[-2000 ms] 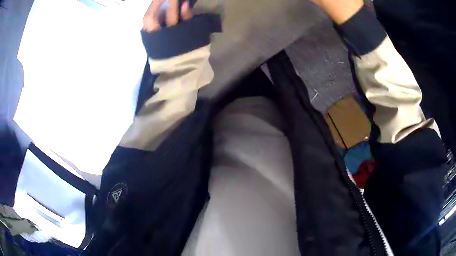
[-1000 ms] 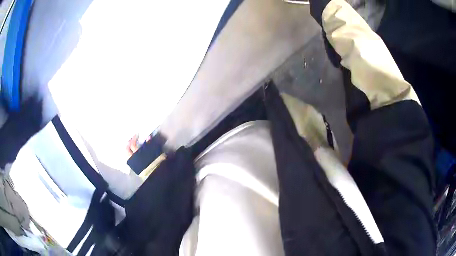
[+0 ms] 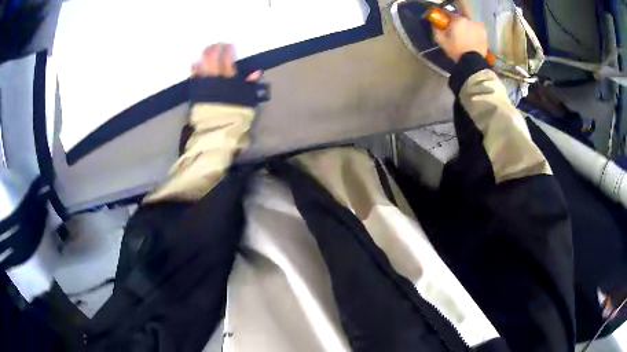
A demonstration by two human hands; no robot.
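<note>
A white garment panel with a dark band along its near edge lies flat on the grey-beige table cover. My left hand rests on the panel at the dark band, fingers pointing away; it is slightly blurred, and whether it pinches the cloth cannot be told. My right hand is closed round the orange handle of the steam iron, at the table's right end. The iron's dark plate with pale rim shows left of the hand.
White pieces with dark edges hang at the left. A pale ribbed hose or tube runs at the right. Pale crumpled cloth lies beside the iron. The table's front edge crosses before my body.
The view has shifted, bringing the iron and my right hand into sight. The panel now lies with its dark band across the table. My left hand is now on the band, farther from my body.
</note>
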